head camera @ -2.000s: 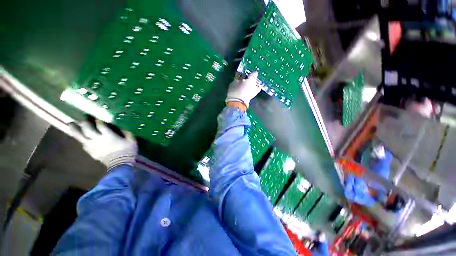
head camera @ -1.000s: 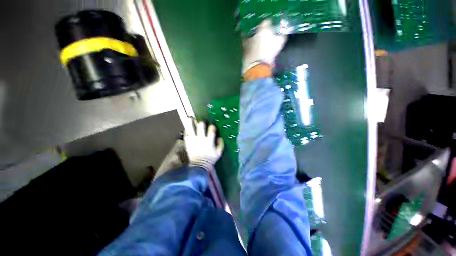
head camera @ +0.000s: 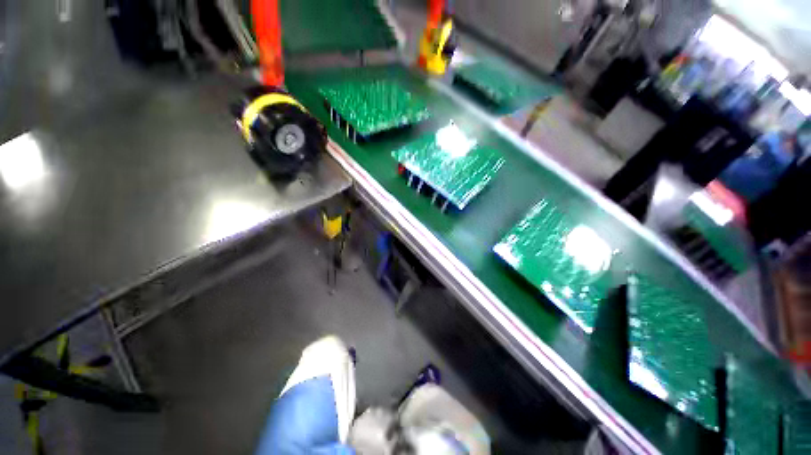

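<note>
Several green circuit boards lie spaced along the green conveyor belt [head camera: 485, 275]. One board [head camera: 373, 105] is at the far end, a second board [head camera: 449, 164] is nearer, and a third board [head camera: 560, 262] and a fourth board [head camera: 667, 351] are towards the lower right. Dark parts or fins show under the far two. At the bottom edge are a blue sleeve or smock part [head camera: 302, 418] and bulky pale shapes [head camera: 445, 422], blurred. I cannot tell whether these are my gloved hands or clothed legs. No hand is seen touching a board.
A steel bench [head camera: 133, 178] is at left, with a round black unit with a yellow band [head camera: 286, 138] on its corner. The conveyor's pale side rail [head camera: 480, 298] runs diagonally. An orange-red post [head camera: 267, 44] stands behind. A dark shoe [head camera: 429, 374] is on the floor below.
The view has swung to show the belt's far end and the floor. Both gloved hands, earlier at the belt, are no longer seen there.
</note>
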